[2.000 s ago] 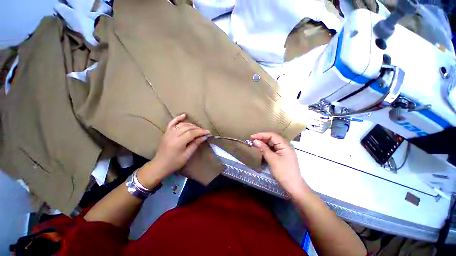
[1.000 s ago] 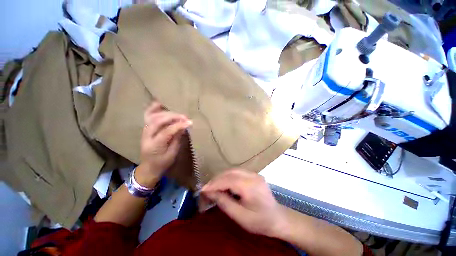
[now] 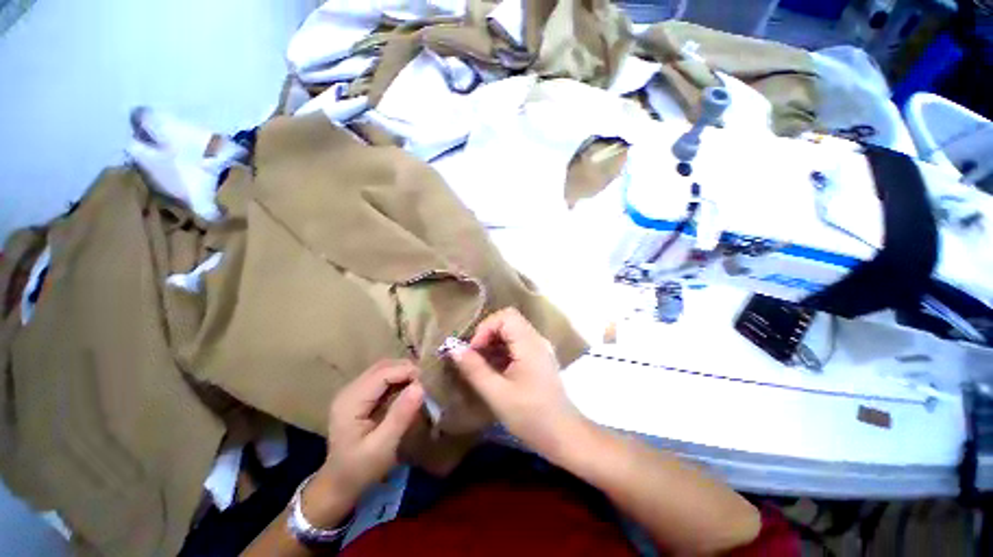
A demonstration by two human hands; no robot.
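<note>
A tan jacket (image 3: 316,207) lies over the table and hangs at the front edge. Its zipper (image 3: 477,292) curves in a loop of dark teeth above my hands. My right hand (image 3: 512,370) pinches the shiny zipper slider (image 3: 452,346) between thumb and fingers. My left hand (image 3: 376,416) pinches the zipper's edge just left of it, with the fingers closed on the cloth. The fingertips hide part of the zipper ends.
The white sewing machine (image 3: 751,196) stands to the right, with its presser foot (image 3: 669,300) over the table. A black phone (image 3: 775,326) lies beside it. White cloth (image 3: 512,141) and tan pieces (image 3: 751,71) are heaped behind. Another tan piece (image 3: 98,359) hangs at the left.
The view has shifted, showing more of the heap behind. The zipper went from stretched straight between my hands to a loop. My hands have come close together, the right one raised with the slider.
</note>
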